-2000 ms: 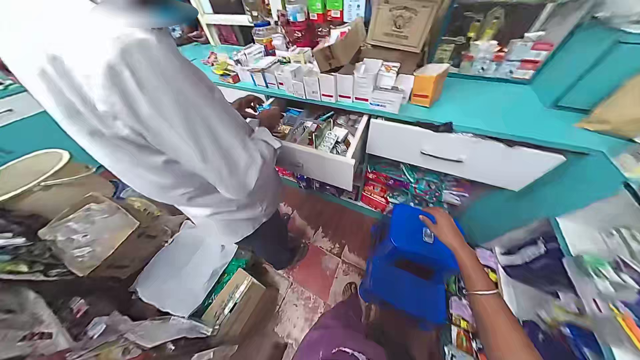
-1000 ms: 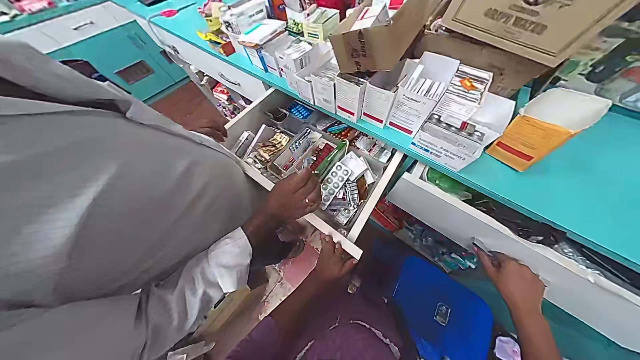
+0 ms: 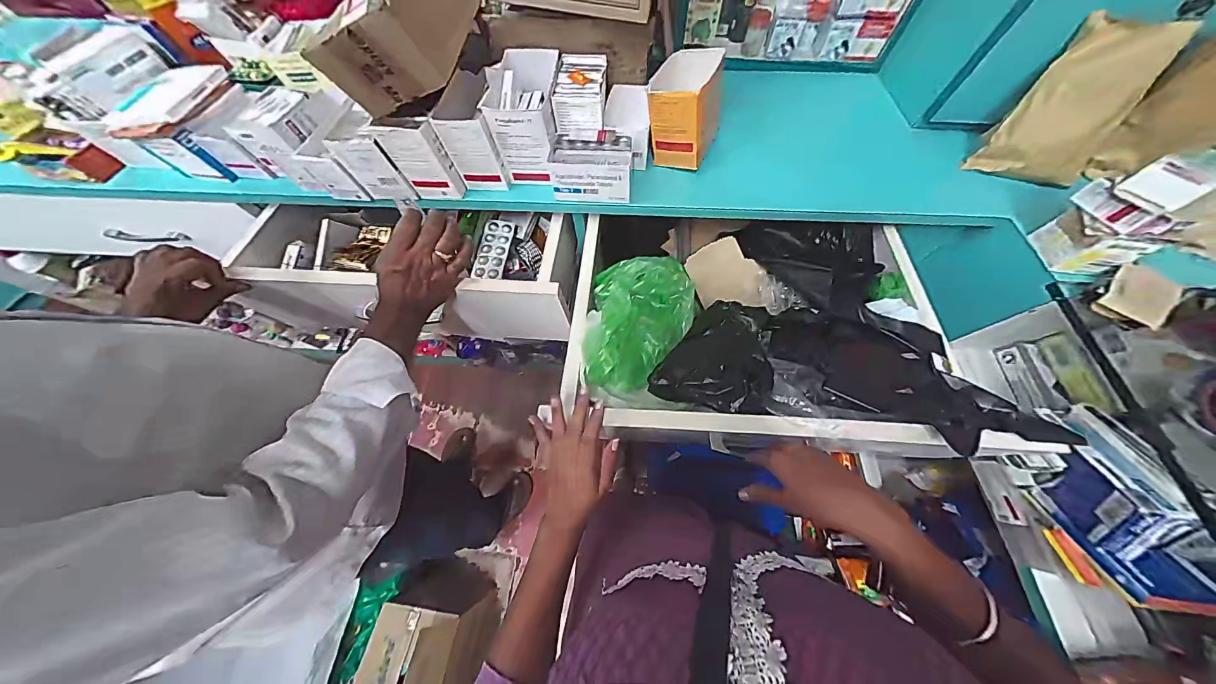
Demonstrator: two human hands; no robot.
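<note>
A white drawer (image 3: 760,423) stands open before me, holding a green plastic bag (image 3: 641,318), black plastic bags (image 3: 855,351) and pieces of brown cardboard. My left hand (image 3: 575,461) rests with spread fingers at the drawer's front left corner, holding nothing. Just below the drawer front is my right hand (image 3: 807,484), its fingers bent near the handle; their grip is partly hidden. Under it shows a blue plastic stool or bin (image 3: 708,480). To the left, another open drawer (image 3: 503,302) holds blister packs of tablets (image 3: 493,250).
A person in a pale shirt (image 3: 323,446) stands at left, hands at the left drawer. Medicine boxes (image 3: 413,157) line the teal counter (image 3: 807,142). An open cardboard box (image 3: 427,627) lies on the floor. Shelves with packets and booklets (image 3: 1121,513) flank my right side.
The right drawer, nearly closed two seconds ago, is now pulled wide open. My left hand has gone from the left drawer's corner to the right drawer's. The left drawer is pushed further in.
</note>
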